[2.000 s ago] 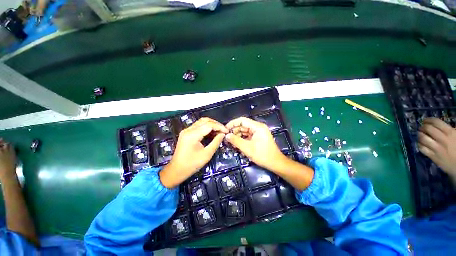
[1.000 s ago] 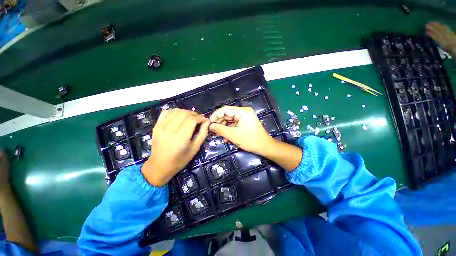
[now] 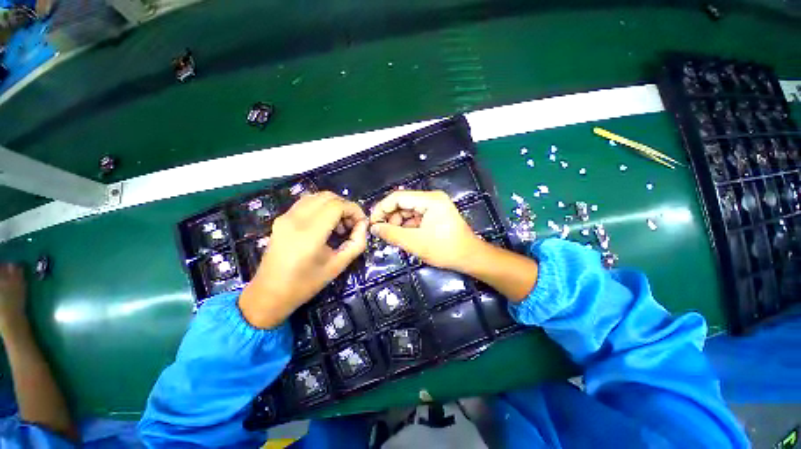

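Note:
My left hand (image 3: 307,250) and my right hand (image 3: 426,230) meet fingertip to fingertip above the middle of a glossy black blister tray (image 3: 457,326). Thumbs and forefingers are pinched together. Whatever is between them is too small or hidden to make out. Several tray pockets hold small black units with pale centres, such as one (image 3: 391,300) below my hands and one (image 3: 353,359) nearer the front. Pockets on the tray's right side show no unit. My hands hide some middle pockets.
Small metal parts and white pieces (image 3: 580,210) lie scattered right of the tray, with yellow tweezers (image 3: 637,146) beyond. A second black tray (image 3: 733,175) stands far right. A white rail (image 3: 562,114) borders the belt, which carries black units (image 3: 260,114). Another person's arm (image 3: 33,368) is at left.
The view has shifted, so the tray sits further left and higher than two seconds ago. My hands stay pinched together. The neighbour's hand at the right tray has gone from view.

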